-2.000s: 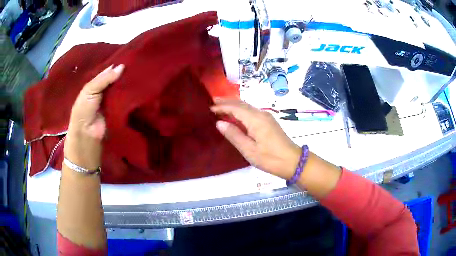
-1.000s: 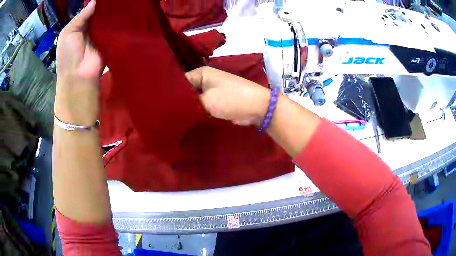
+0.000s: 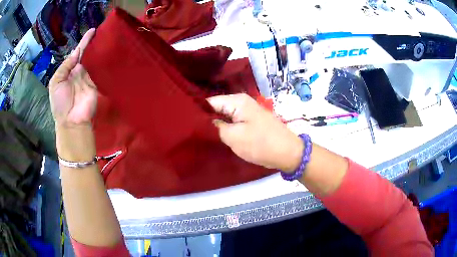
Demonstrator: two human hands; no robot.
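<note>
The dark red garment (image 3: 150, 115) lies over the left part of the table, with one layer lifted and its folded edge running diagonally between my hands. My left hand (image 3: 75, 93) is at the upper left, palm against the raised end of the fabric; its fingertips are partly behind the cloth. My right hand (image 3: 255, 130) pinches the folded edge near the middle. A white-edged slit (image 3: 112, 159) shows at the garment's lower left. The sewing machine (image 3: 346, 47) stands behind and to the right, its needle area beside the garment.
A black packet (image 3: 344, 90), a black phone (image 3: 383, 98), a pink and turquoise stick (image 3: 340, 119) and a thin metal tool (image 3: 371, 126) lie right of my right hand. A measuring tape (image 3: 190, 224) follows the front edge. More red fabric (image 3: 183, 20) lies behind; piled garments (image 3: 30, 100) are at left.
My left hand has gone up and left, raising the fabric. The garment's upper layer is now stretched diagonally. My right hand has shifted from near the needle to a grip on the edge.
</note>
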